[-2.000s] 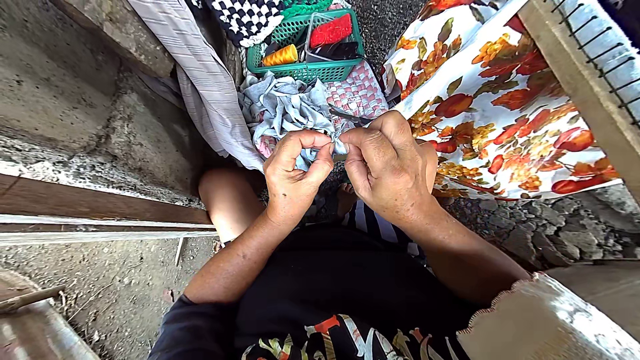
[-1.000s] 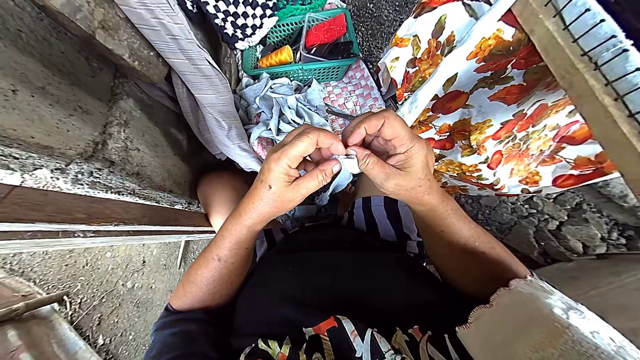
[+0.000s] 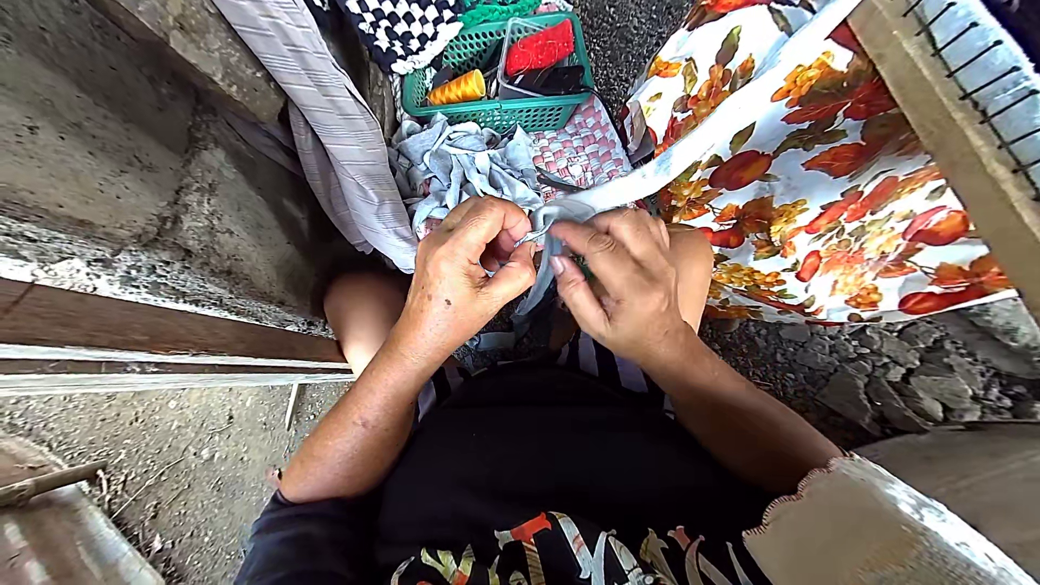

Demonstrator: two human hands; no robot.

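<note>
My left hand (image 3: 471,272) pinches one end of a light grey-blue fabric strip (image 3: 562,213) between thumb and forefinger. My right hand (image 3: 621,280) is at the strip's other side, fingers bent and touching or close to it; whether they grip it is unclear. The strip loops between the hands, and part of it hangs below them. Just beyond my left hand lies a tangled heap of grey-blue fabric strips (image 3: 467,162). A pink and white woven mat (image 3: 581,146) lies beside the heap, with a dark, narrow tool partly visible on it.
A green plastic basket (image 3: 520,114) holds a yellow thread cone (image 3: 457,88) and a clear container with red material (image 3: 540,47). Floral cloth (image 3: 845,187) hangs at right, near a wooden frame with nails (image 3: 942,122). Striped cloth (image 3: 341,122) and a concrete wall (image 3: 122,138) are at left.
The hands were close together around the small piece of fabric; now they are slightly apart, with a looped strip showing between them.
</note>
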